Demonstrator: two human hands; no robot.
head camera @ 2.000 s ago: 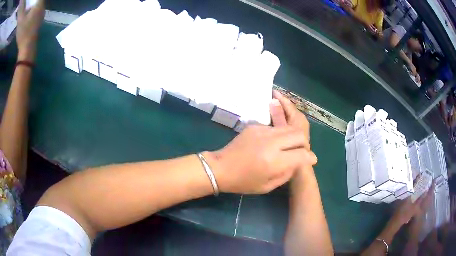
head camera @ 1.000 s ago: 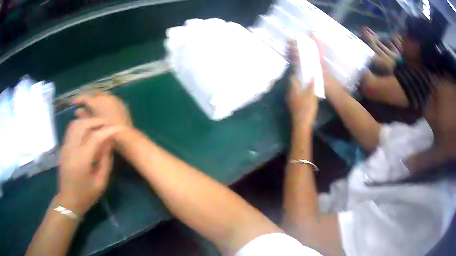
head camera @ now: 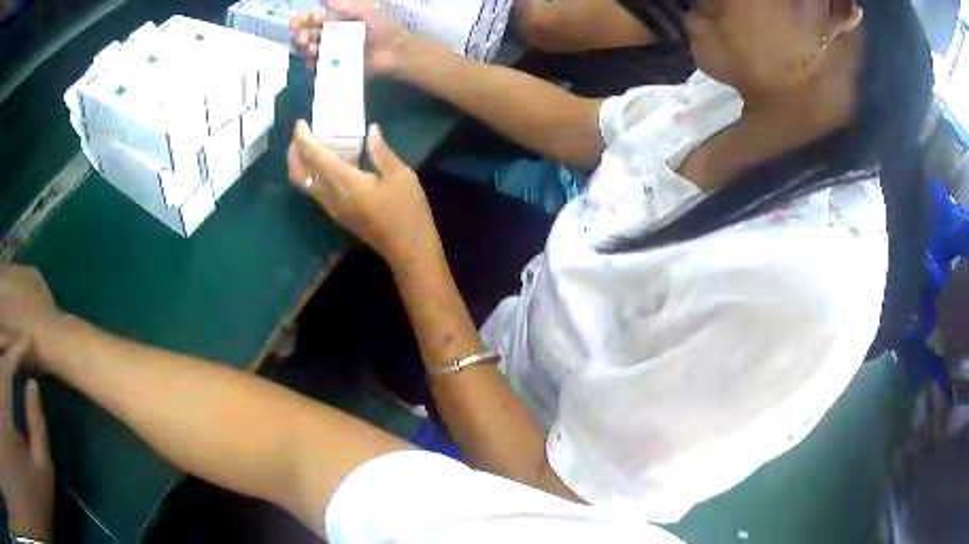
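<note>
A stepped stack of long white printed cartons (head camera: 175, 101) lies on the dark-green bench (head camera: 276, 250) at the upper left. The cartons have small green marks and thin dark edge lines. My right hand (head camera: 23, 313) is at the left edge, below and left of the stack, partly cut off. My left hand (head camera: 23, 452) is lower at the same edge, also cut off and close to my right hand. No carton shows in either hand, but the fingers are too hidden to tell their state.
A neighbour in a white blouse (head camera: 723, 319) sits close on the right and holds a white carton (head camera: 340, 85) in both hands. More cartons (head camera: 452, 23) lie beyond. A dark-clad person's arm shows at the top. The bench edge runs diagonally below the stack.
The view has swung to the right, towards the neighbour. The left row of cartons has left the picture. My hands now show at the left edge.
</note>
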